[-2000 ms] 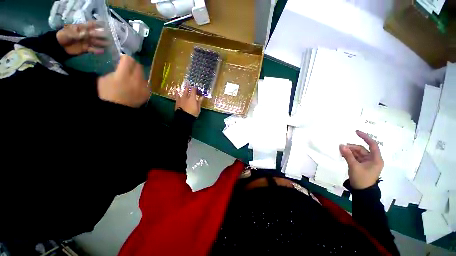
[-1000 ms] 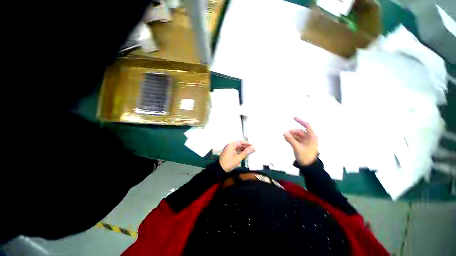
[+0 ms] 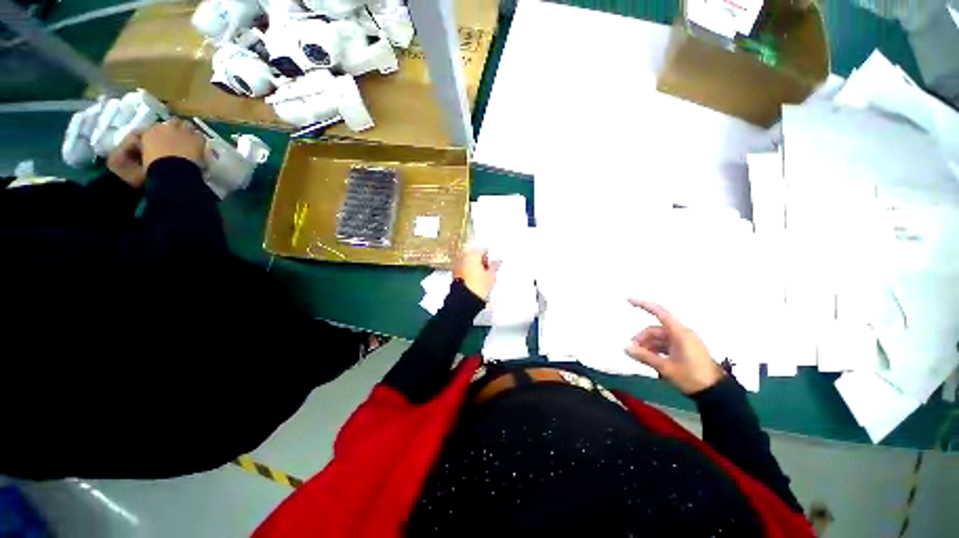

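My left hand (image 3: 476, 273) is over small white cards (image 3: 505, 226) beside the tray's right end. Its fingers are bent close together; whether they hold anything cannot be told. My right hand (image 3: 676, 349) is held above the white box blanks (image 3: 620, 252), thumb and fingers partly apart, index finger stretched out. A tiny label at its fingertips cannot be made out against the overexposed white. The shallow cardboard tray (image 3: 315, 250) holds a dark gridded block (image 3: 368, 206), a small white square (image 3: 426, 226) and thin yellow sticks (image 3: 300, 223).
Fanned white blanks (image 3: 873, 242) lie at the right. A small brown carton (image 3: 736, 68) stands on the far side. White cameras (image 3: 310, 53) are piled on brown cardboard (image 3: 158, 53). At left, a person in black (image 3: 137, 315) handles white items near the bench's left side.
My left hand has moved from the dark block in the tray, past the blanks' near edge, to the small cards. My right hand stays over the blanks. The neighbour's clear sheet is no longer visible.
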